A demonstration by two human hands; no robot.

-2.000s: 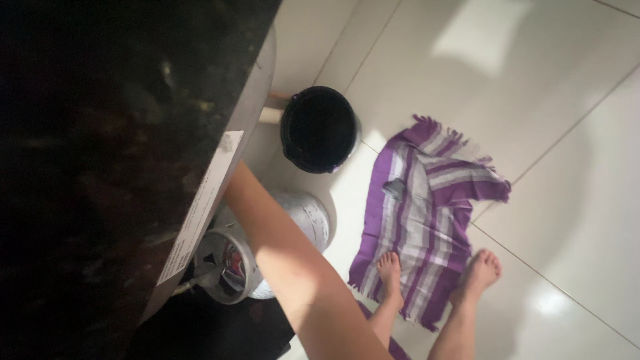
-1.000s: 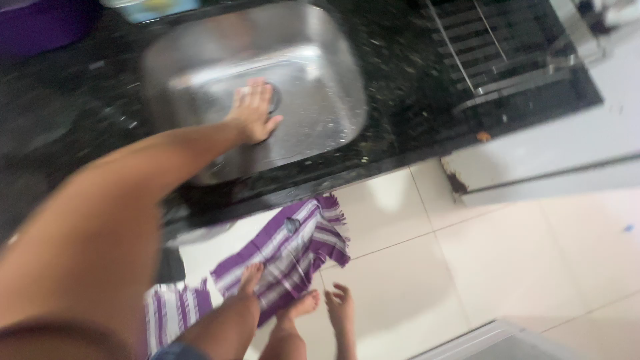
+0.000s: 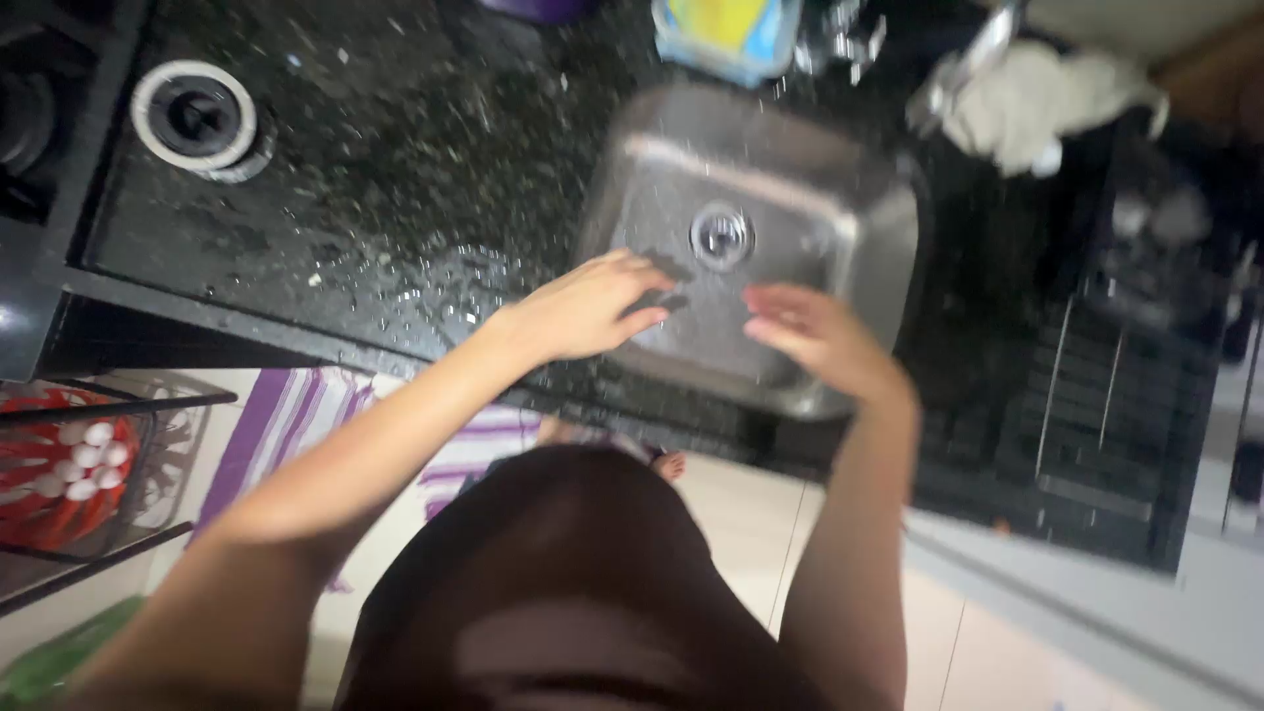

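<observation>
Both of my bare hands are over the near part of a stainless steel sink (image 3: pixel 879 237) set in a wet black granite countertop (image 3: pixel 395 197). My left hand (image 3: pixel 597 301) is above the sink's near left side, fingers slightly curled and apart, with nothing in it. Facing it from the right, my right hand (image 3: pixel 815 331) is blurred; its fingers point left and it holds nothing that I can see. The round drain strainer (image 3: pixel 722 237) lies just beyond the two hands.
A white-rimmed round item (image 3: pixel 195 116) stands at the counter's left. Behind the sink are a plastic container (image 3: pixel 731 35) with a yellow thing and a whitish cloth (image 3: pixel 1037 104). A wire rack (image 3: pixel 1096 395) is at right. Below left, a red basket (image 3: pixel 59 504) holds eggs; a striped cloth (image 3: pixel 286 425) lies on the floor.
The view has swung a lot, from the floor to the sink. One second ago a single hand was spread in the sink; now both hands are over it.
</observation>
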